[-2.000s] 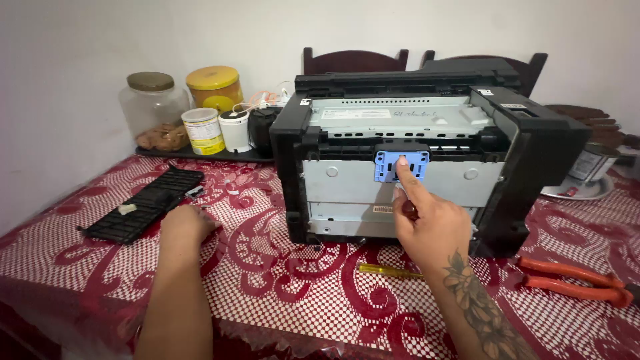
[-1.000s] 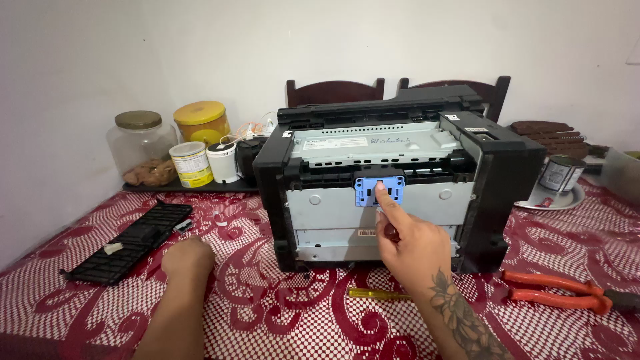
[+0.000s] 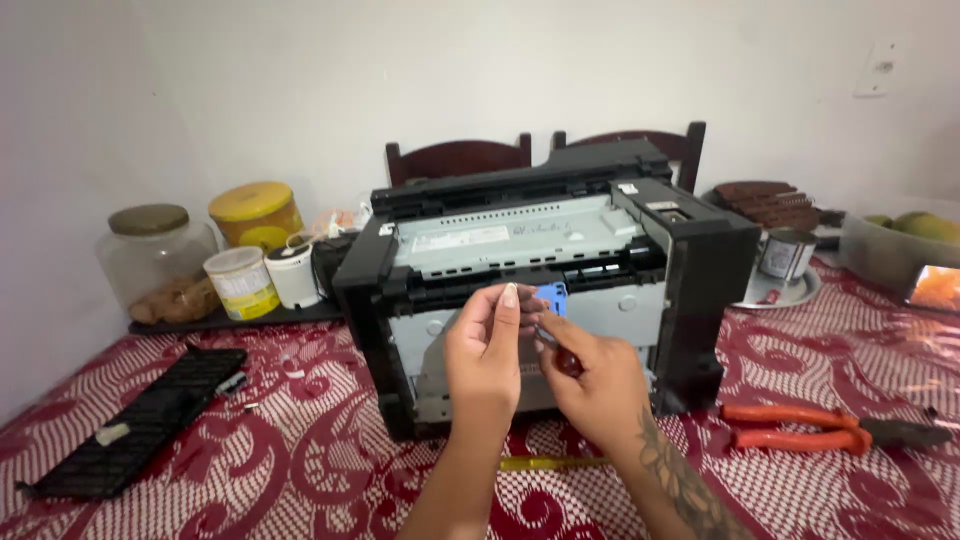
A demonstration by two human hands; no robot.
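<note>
A partly opened black printer (image 3: 712, 300) stands on the table, its grey metal panel (image 3: 637, 322) facing me. My left hand (image 3: 487, 337) is raised before the panel, thumb and fingertips pinched together; whether something small is between them cannot be told. Close at its right, my right hand (image 3: 592, 375) is curled around a dark red, rounded handle (image 3: 570, 361), perhaps a screwdriver's; its shaft is not clear. Behind the fingers a blue plastic part (image 3: 553, 298) shows on the printer, partly hidden. A yellow handled tool (image 3: 551, 463) lies on the tablecloth under my wrists.
Red-handled pliers (image 3: 802, 427) lie at the right. A black slatted plastic cover (image 3: 150, 420) is at the left, with small loose parts beside it. Behind are a glass jar (image 3: 154, 262), tubs on a black tray (image 3: 292, 316), a tin can (image 3: 786, 253) on a metal plate and a fruit bowl (image 3: 885, 247).
My left hand has risen from the tablecloth to the front of the printer. My right index finger has left the blue part, and that hand now holds the dark red handle.
</note>
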